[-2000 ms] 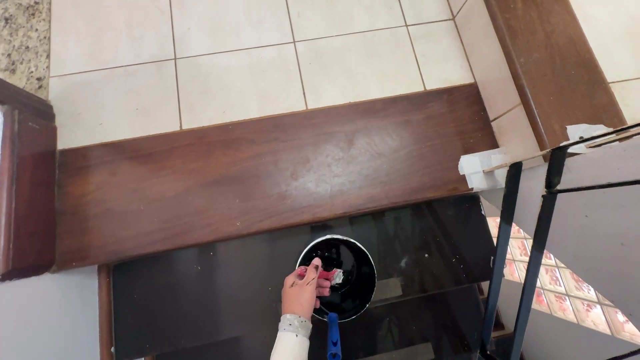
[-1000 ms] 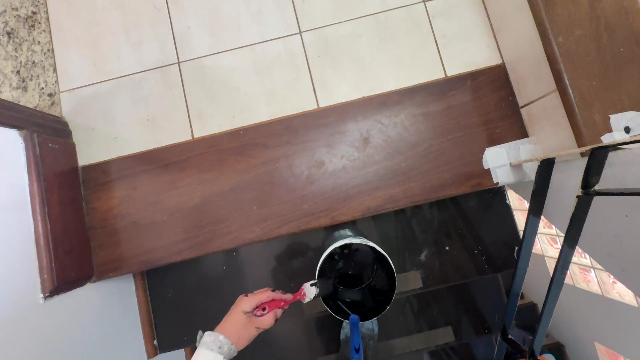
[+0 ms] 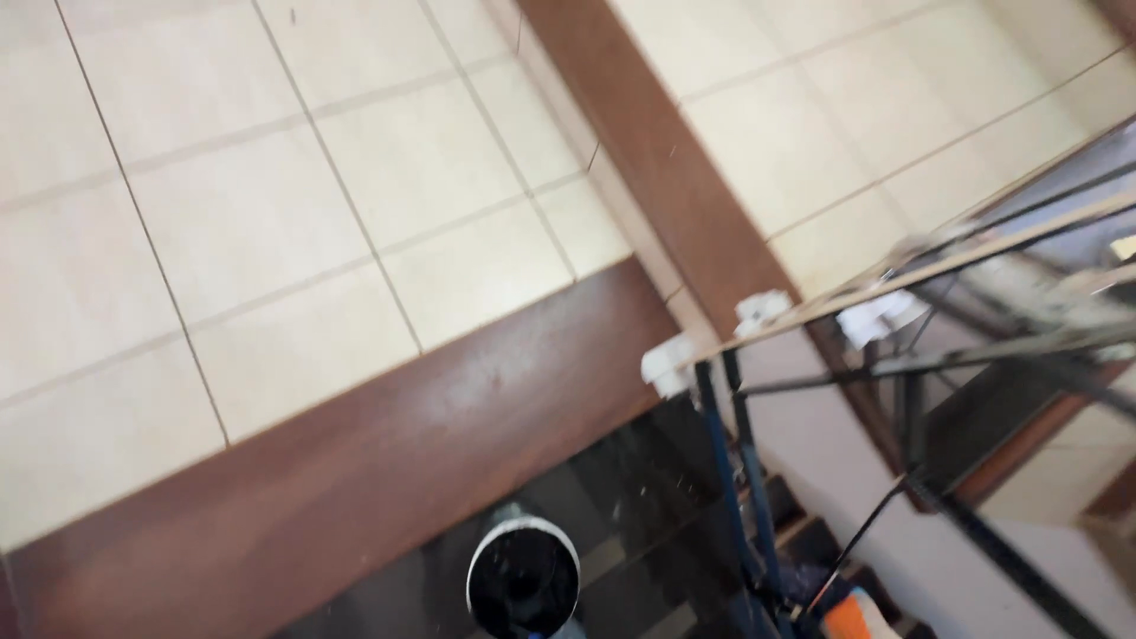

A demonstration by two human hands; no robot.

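Neither my left hand nor my right hand can be made out in the current head view. A round container [image 3: 524, 581] with a pale rim and black, paint-like contents stands on the dark stair tread [image 3: 426, 581] at the bottom centre, cut by the frame edge. A small blue tip shows at its lower edge. To the right rises a dark metal railing [image 3: 745, 479], blurred. White wrapping [image 3: 670, 364] covers a spot where the railing meets the wooden edge. The paintbrush does not show.
A reddish-brown wooden step edge [image 3: 382, 444] borders the pale floor tiles [image 3: 266, 266]. Another brown board [image 3: 657, 160] runs diagonally at upper right. The railing's long bars cross the right side above lower stairs. An orange item [image 3: 848, 617] lies at the bottom right, too blurred to name.
The view has swung toward the railing on the right. The hand with the red-handled paintbrush, beside the container a second ago, is out of view. More of the railing shows.
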